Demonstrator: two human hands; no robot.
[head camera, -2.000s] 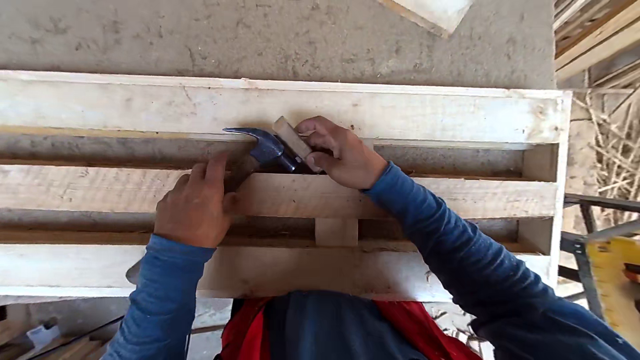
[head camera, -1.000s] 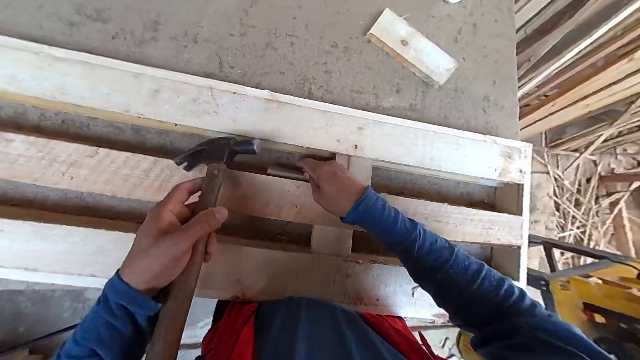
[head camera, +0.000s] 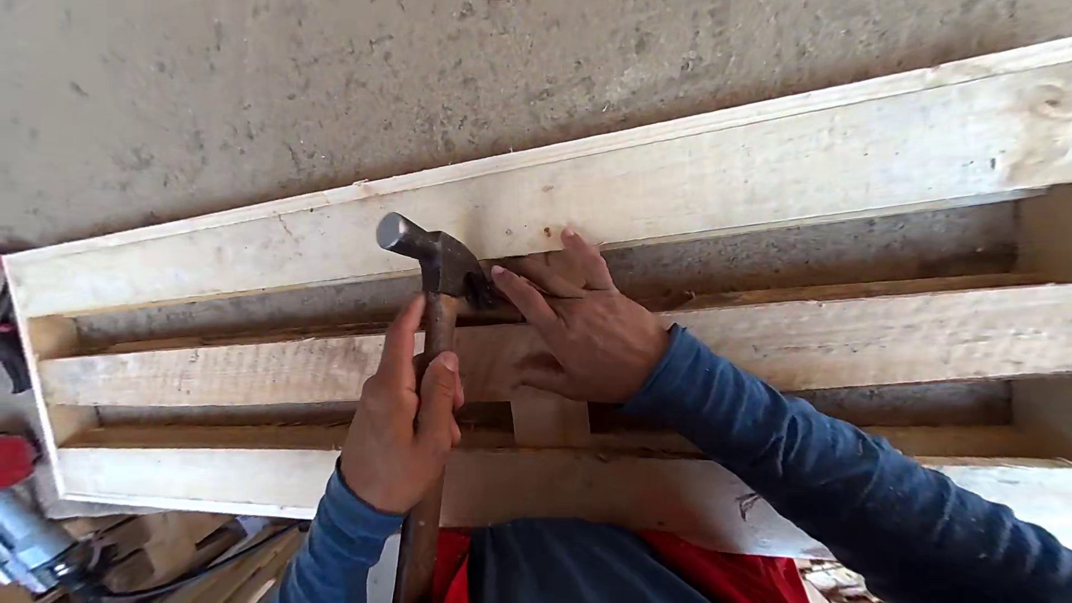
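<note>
A claw hammer (head camera: 440, 268) with a wooden handle is upright in my left hand (head camera: 406, 410), its steel head above the middle slat and its claw toward my right hand. My right hand (head camera: 586, 322) rests, fingers spread, across the gap between the top slat (head camera: 712, 176) and the middle slat (head camera: 837, 339) of a long wooden frame. Its fingertips reach the lower edge of the top slat; whether a small piece lies under the palm cannot be seen. A short cross block (head camera: 550, 420) shows between the middle slat and the bottom slat (head camera: 209, 477).
Rough concrete (head camera: 293, 92) lies beyond the frame. At the lower left are a grey and red power tool (head camera: 33, 528), a black cable (head camera: 201, 574) and scrap wood (head camera: 159, 544). The frame's left end board (head camera: 29, 377) stands near them.
The view has swung to the left. My right hand, earlier pinching a small piece of wood, is now spread over the gap. The hammer's head has turned, with its claw now toward the right hand.
</note>
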